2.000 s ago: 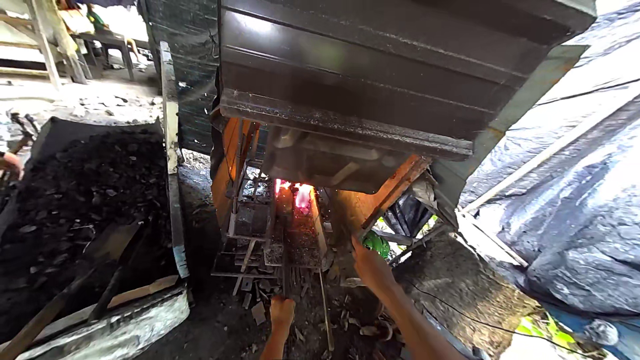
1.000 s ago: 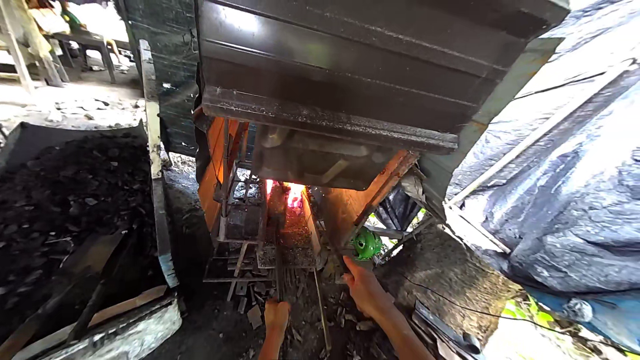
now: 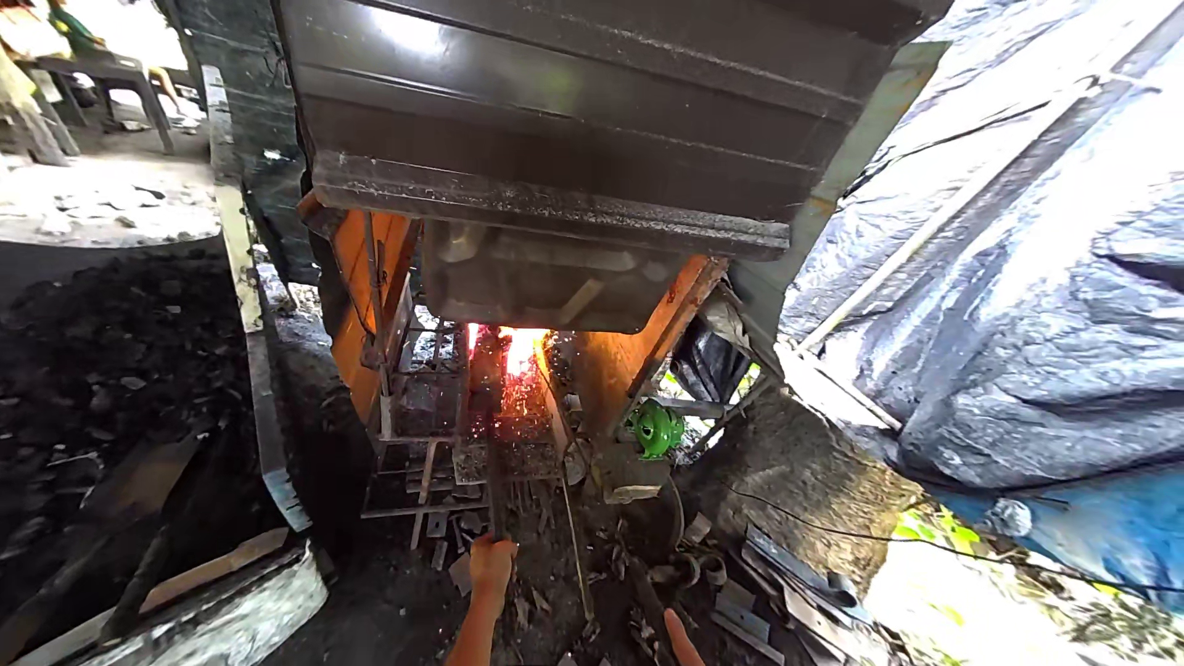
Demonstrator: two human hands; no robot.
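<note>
My left hand (image 3: 490, 566) is closed around the near end of a long dark metal bar (image 3: 495, 472). The bar reaches forward into a forge fire (image 3: 520, 356), where sparks fly over the hearth. Of my right hand (image 3: 682, 638), only a small part shows at the bottom edge, low above scrap on the ground; whether it holds anything is not visible. A thin rod (image 3: 575, 536) slopes down from the hearth's right side, between the hands. Over the fire hangs a dark sheet-metal hood (image 3: 555, 120).
A bin of charcoal (image 3: 111, 351) with a shovel (image 3: 143, 476) stands at left. A green blower (image 3: 657, 428) sits right of the hearth. Metal offcuts (image 3: 795, 583) lie at lower right beside a large stump or rock (image 3: 814, 481). A cable crosses it. Tarpaulin (image 3: 1036, 351) hangs at right.
My right hand has moved down and back from beside the hearth, mostly out of view. My left hand keeps its hold on the bar. More sparks show around the fire.
</note>
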